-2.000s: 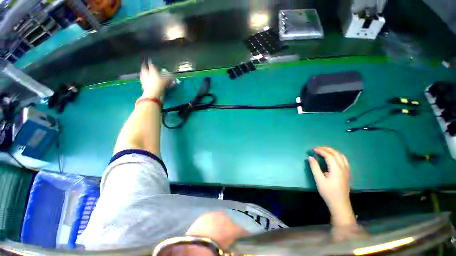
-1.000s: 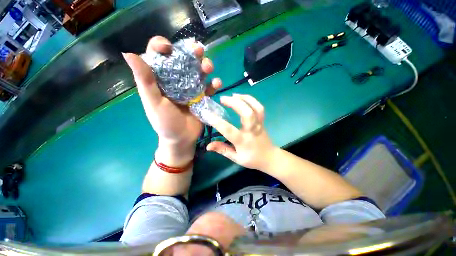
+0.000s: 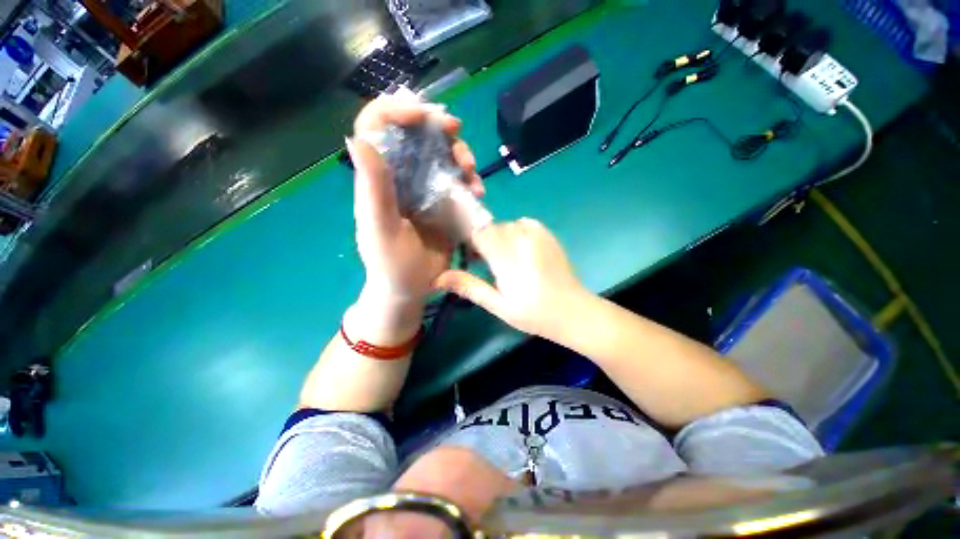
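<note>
My left hand (image 3: 392,216) is raised over the bench and wrapped round a bagged connector (image 3: 418,166), a dark lump in crinkled clear plastic. My right hand (image 3: 523,270) touches the lower end of the bag with its fingers; the thumb is spread apart. Motion blur hides the exact hold of the right fingertips. The black power adapter (image 3: 550,108) stands on the green bench beyond my hands, with its cord running toward them. The rest of the cord is mostly hidden behind my hands.
Thin black leads with yellow marks (image 3: 674,79) lie right of the adapter. A white power strip (image 3: 820,82) with black plugs is at the upper right. A blue crate (image 3: 879,363) stands on the floor at right. Black pads (image 3: 387,72) and a silvery box (image 3: 440,19) lie beyond the bench edge.
My left hand first reached to the bench's far side, then came up with the bag. Since then its fingers have closed further round it, and my right fingers have moved against its lower end.
</note>
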